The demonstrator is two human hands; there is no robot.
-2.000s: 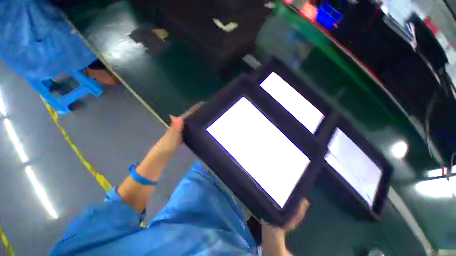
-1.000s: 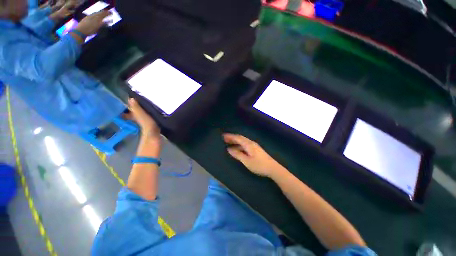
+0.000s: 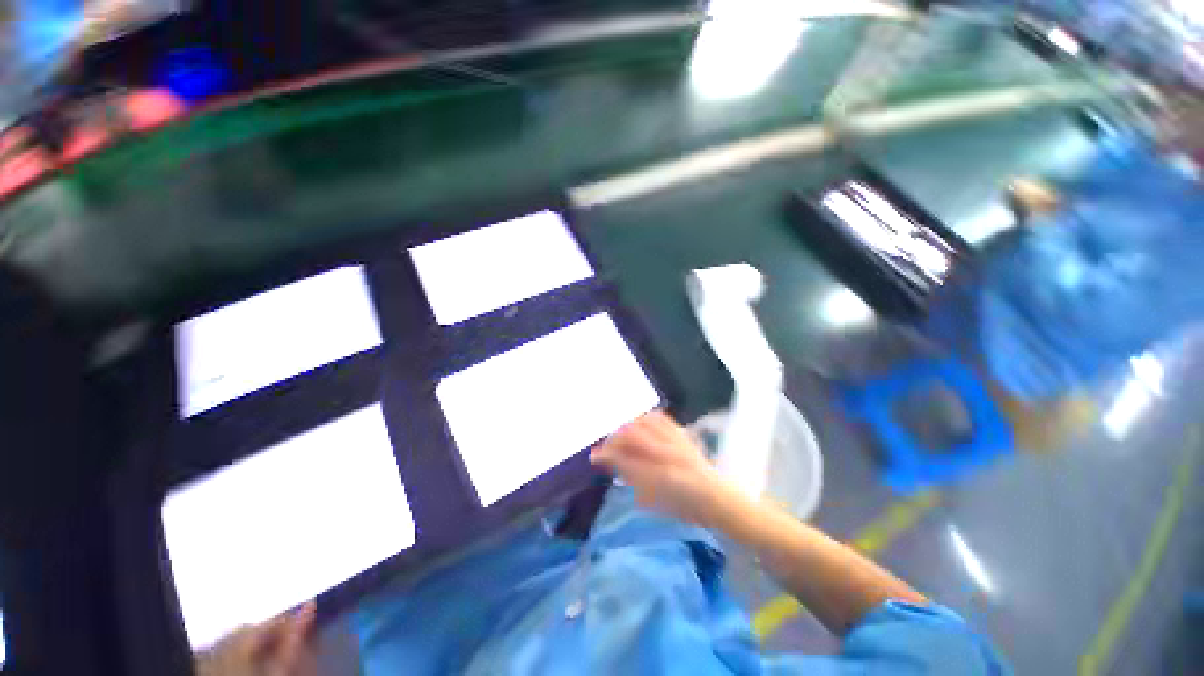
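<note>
Black trays point(image 3: 412, 376) form a two-by-two block in front of me, each with a plain white lit tablet screen point(image 3: 548, 403). My right hand point(image 3: 656, 462) is at the right edge of the near right tray, fingers bent; the blur hides whether it grips the tray. My left hand point(image 3: 271, 643) is small and blurred at the bottom edge, by the near edge of the near left tray; its grip cannot be told.
A white paper roll point(image 3: 726, 284) has a strip hanging over the bench edge above a whitish round bin or stool point(image 3: 795, 456). Another black tray point(image 3: 885, 244) lies at the right, beside a person in blue point(image 3: 1089, 284). A blue stool point(image 3: 931, 420) stands on the floor.
The view has swung right. Four lit screens now form a block, where three showed before. My right hand has moved from the open bench to the block's right edge. The paper roll has come into view.
</note>
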